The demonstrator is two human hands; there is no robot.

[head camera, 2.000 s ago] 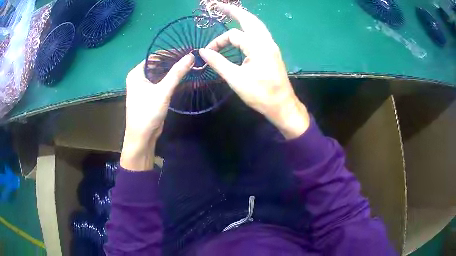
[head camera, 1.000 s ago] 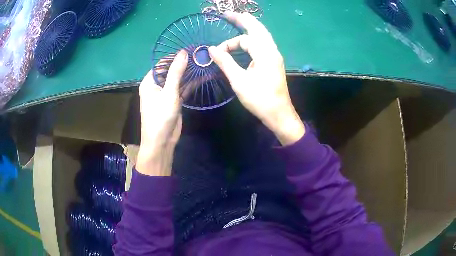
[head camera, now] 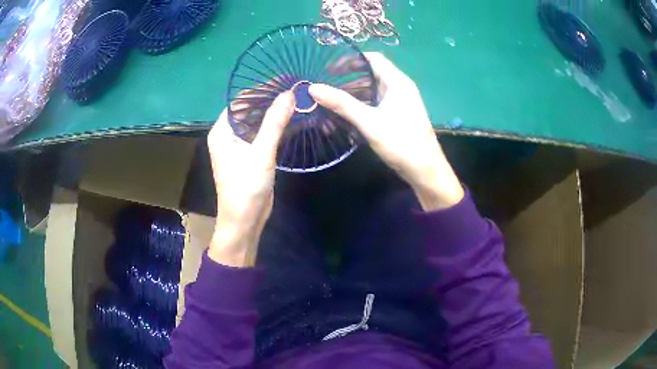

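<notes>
A round dark fan grille [head camera: 317, 148] with thin spokes is held in front of me at the bench edge. A copper-coloured trim ring [head camera: 305, 109] lies around its centre hub. My left hand [head camera: 248, 158] grips the grille's left side, with the thumb tip at the ring's left edge and the fingers behind the spokes. My right hand [head camera: 400, 126] grips the right side, with the thumb on the ring's upper right and the fingers behind the grille. A loose pile of rings [head camera: 353, 20] lies on the bench just beyond the grille.
Grille stacks [head camera: 97, 47] and a clear bag of rings [head camera: 32, 61] are at the bench's left. More grilles [head camera: 571, 37] lie at the right. Below the bench, an open carton of grilles [head camera: 140, 288] is at left and brown cardboard [head camera: 544, 238] at right.
My right fingers have moved from above the hub to behind the grille's right side. The ring, earlier partly covered by fingertips, now shows around the hub. The view has shifted slightly.
</notes>
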